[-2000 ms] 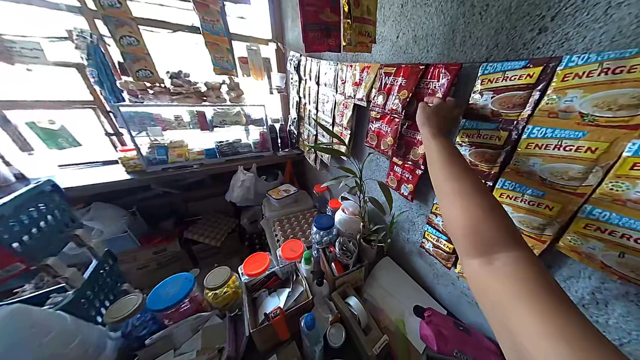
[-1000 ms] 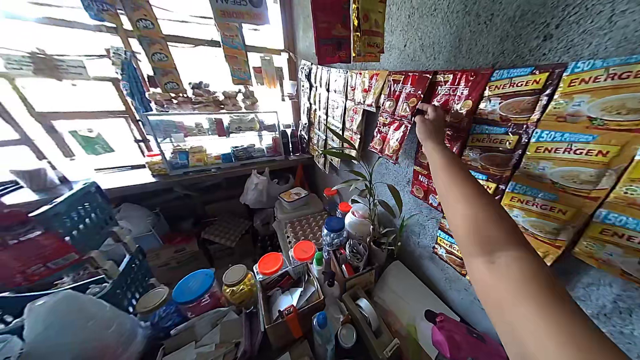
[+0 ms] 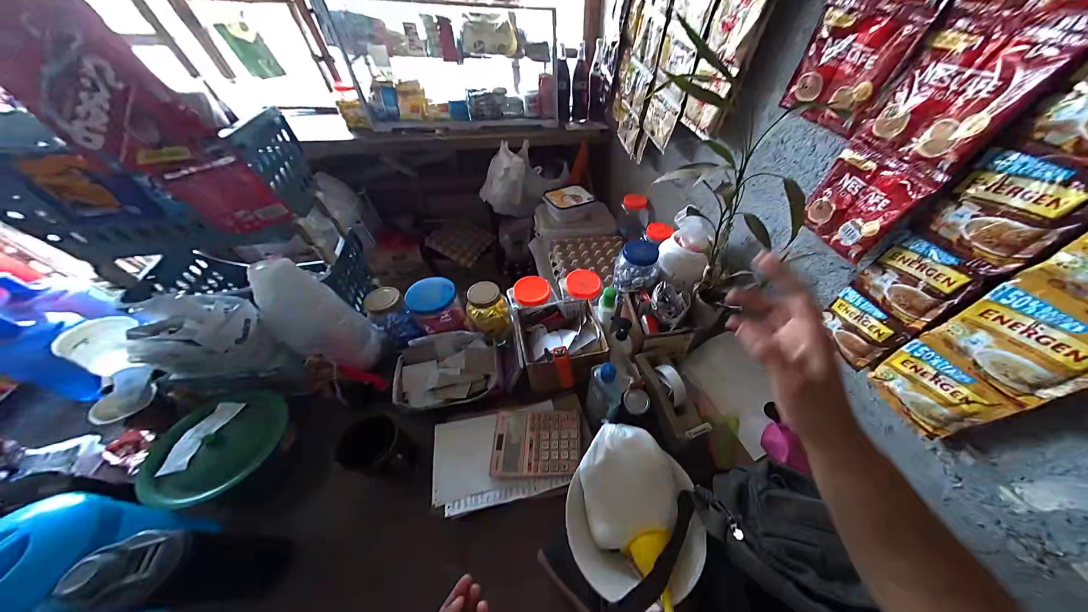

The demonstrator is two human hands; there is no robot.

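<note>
My right hand (image 3: 786, 331) is raised over the right side of the desk, empty, fingers apart and slightly blurred. It is nearest the potted plant (image 3: 735, 204) and the hanging Energen sachets (image 3: 909, 285). Red Nescafé sachets (image 3: 867, 191) hang on the wall above and right of it. Only the fingertips of my left hand (image 3: 464, 595) show at the bottom edge, below the papers (image 3: 459, 463) and a pink calculator (image 3: 535, 444); whether it holds anything is hidden. A white bowl (image 3: 578, 544) with a white bag and yellow object stands right of those fingertips.
Lidded jars (image 3: 435, 306), a box of paper slips (image 3: 446, 374) and a tape dispenser (image 3: 671, 387) line the back of the desk. A green lid (image 3: 212, 450) and plastic bags (image 3: 204, 331) lie left. A black backpack (image 3: 773, 527) sits below my right forearm. A glass case (image 3: 450, 123) stands behind.
My right hand has come away from the hanging Nescafé sachets and down over the desk. My left fingertips have come into view. The view has tilted down toward the desk.
</note>
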